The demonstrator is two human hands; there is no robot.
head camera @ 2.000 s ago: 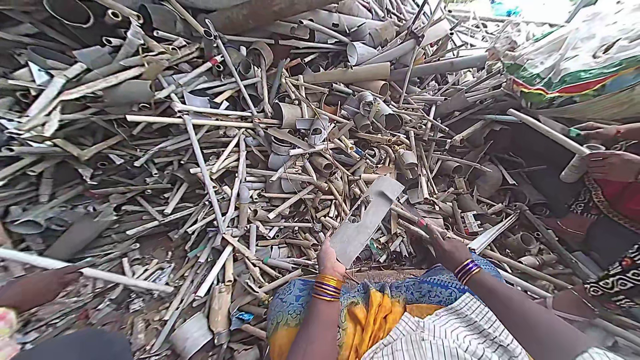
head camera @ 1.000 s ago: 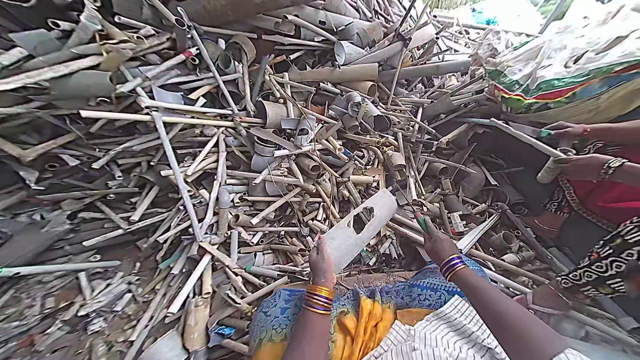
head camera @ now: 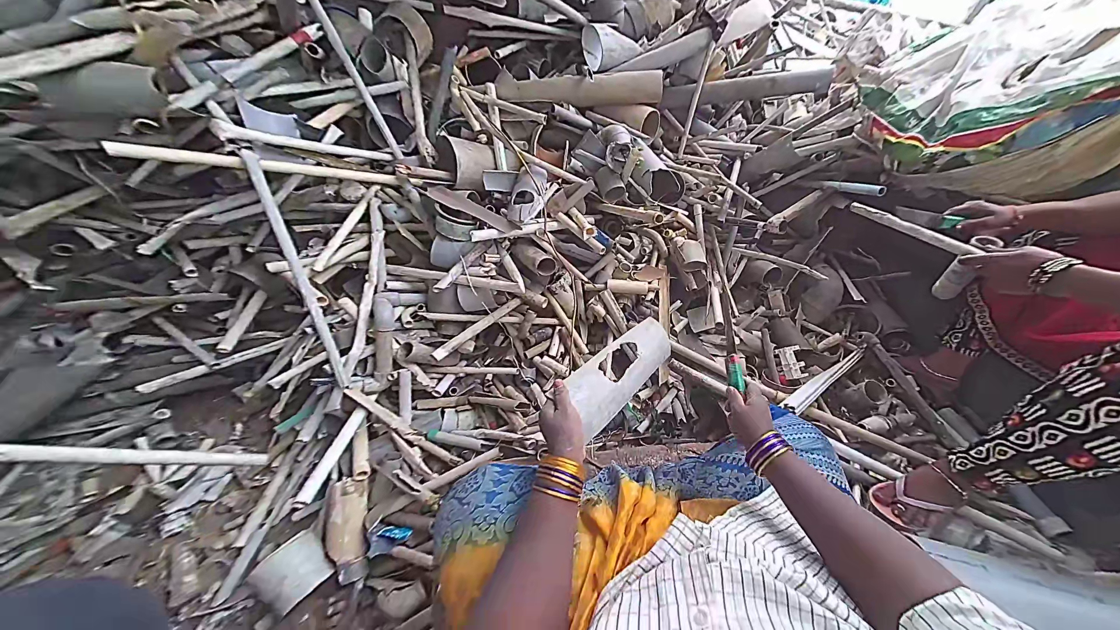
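Observation:
My left hand (head camera: 562, 425) grips the near end of a grey-white plastic pipe piece (head camera: 604, 394), which has a ragged hole toward its far end. Green and red show on the handle (head camera: 736, 373) of a tool in my right hand (head camera: 750, 415). A thin dark blade or rod seems to rise from that handle, but its outline merges with the scrap behind. The tool stands to the right of the pipe piece, apart from it. Both hands are above my lap, at the near edge of a heap of scrap pipes (head camera: 490, 289).
A co-worker's hands (head camera: 1006, 254) at the right hold a pale pipe (head camera: 914, 229) and a green-handled tool. That person's sandalled foot (head camera: 923, 497) is close by. A white sack with coloured stripes (head camera: 980, 114) lies at the upper right. A long white pipe (head camera: 131, 455) lies at the left.
The pipe piece has turned in my left hand since two seconds ago, and its hole now faces up. My right hand with the tool has moved away from the piece.

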